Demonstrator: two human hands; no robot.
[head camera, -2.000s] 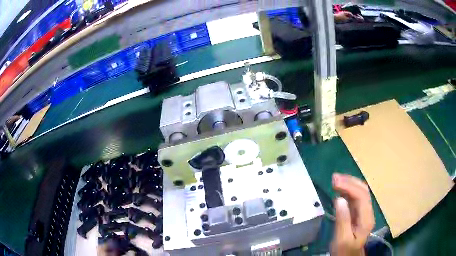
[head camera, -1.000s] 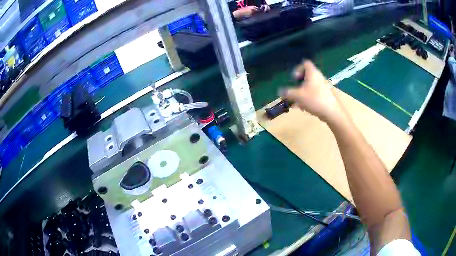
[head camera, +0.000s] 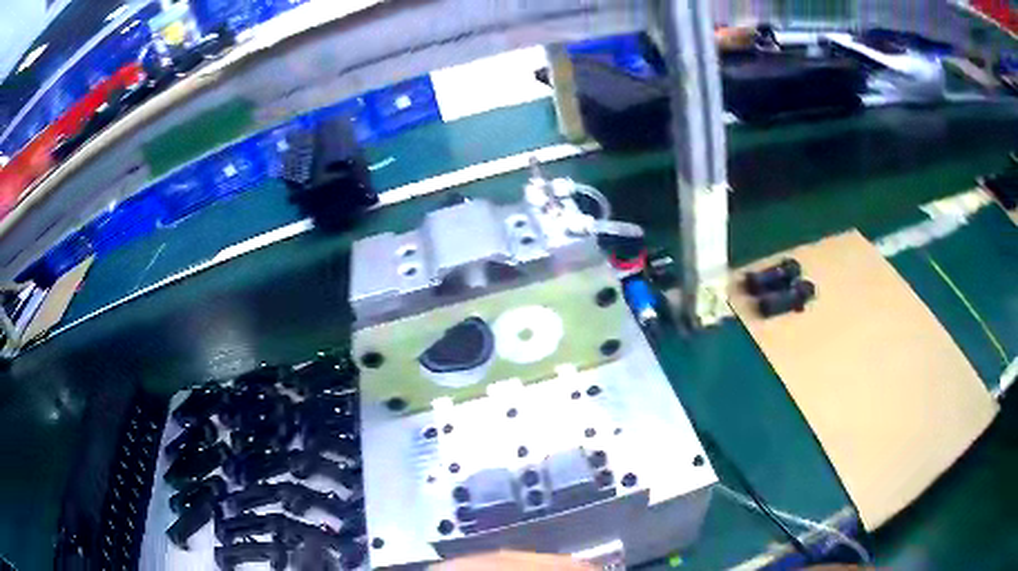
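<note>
The silver-grey fixture (head camera: 659, 446) stands in front of me. Its pale yellow-green upright plate (head camera: 407, 385) has a dark rounded opening and a white disc. The fixture's flat bed shows no black part. Two black parts (head camera: 772, 274) lie side by side at the upper left corner of the brown board (head camera: 893, 379). A strip of a bare hand shows at the bottom edge, below the fixture's front. It is cut off; which hand it is, and whether it holds anything, cannot be told.
Black angled housings (head camera: 274, 446) lie in rows on a pale sheet left of the fixture, beside a long black strip (head camera: 95, 491). A metal post (head camera: 703, 212) rises behind. Air fittings (head camera: 558, 206) and hoses sit at the fixture's back right. A cable runs lower right.
The black piece on the fixture bed two seconds ago is gone. A second black part now lies on the board. My right hand has left the board. The view has swung right and back.
</note>
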